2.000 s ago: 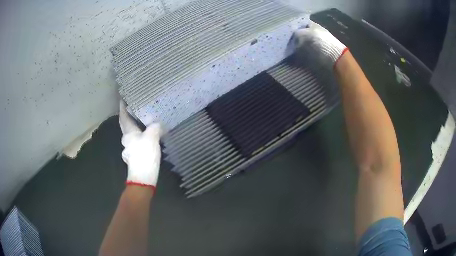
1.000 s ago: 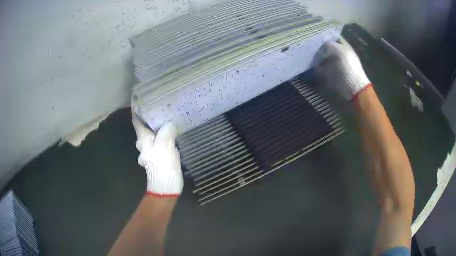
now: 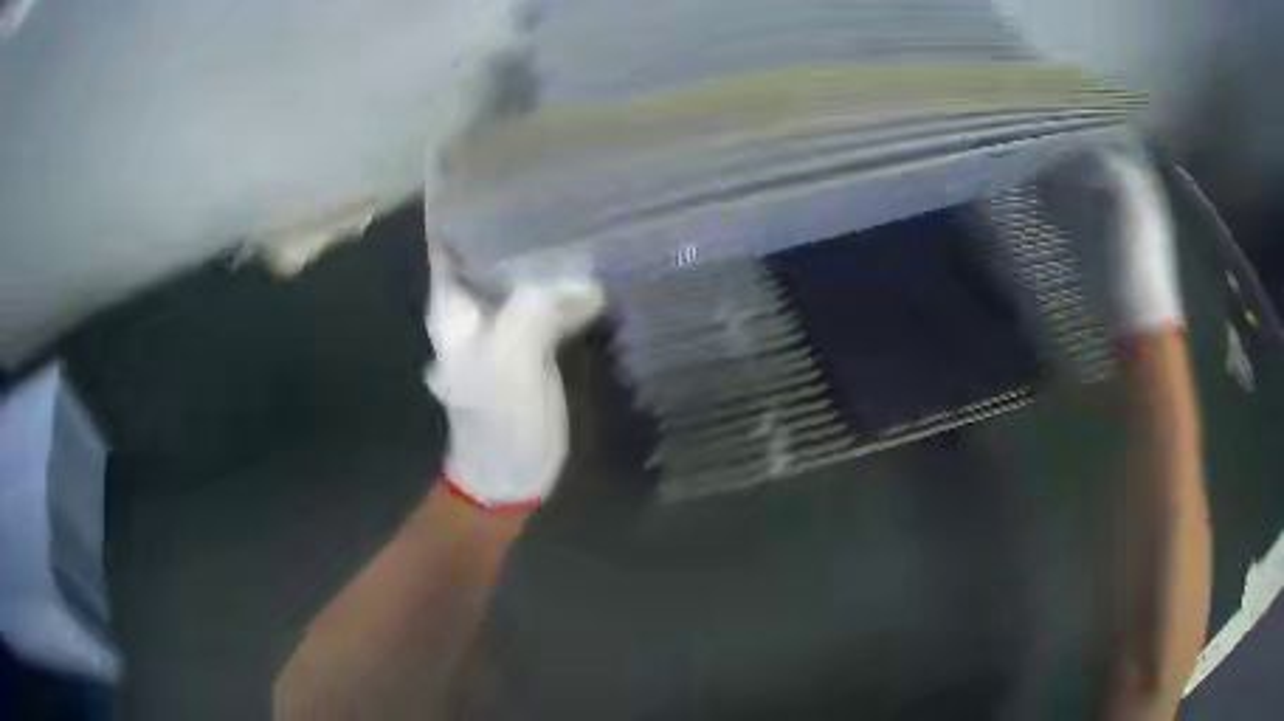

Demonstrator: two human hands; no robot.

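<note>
A wide bundle of thin silver-white strips lies slantwise across the upper middle, blurred by motion. My left hand, in a white knit glove with a red cuff, is closed on its left end. My right hand, gloved the same and blurred, is at its right end, fingers partly hidden. Below the bundle lies a slatted silver stack, with a dark square across its middle.
The work lies on a dark green-black bench mat with a pale worn edge. A white-blue stack of panels stands at the left edge. A large pale surface fills the upper left. More silver ridges show behind the bundle.
The strip bundle and both hands have shifted right in the picture, as have the slatted stack and dark square. The bundle appears separated from the ridges behind it. The left stack shows larger.
</note>
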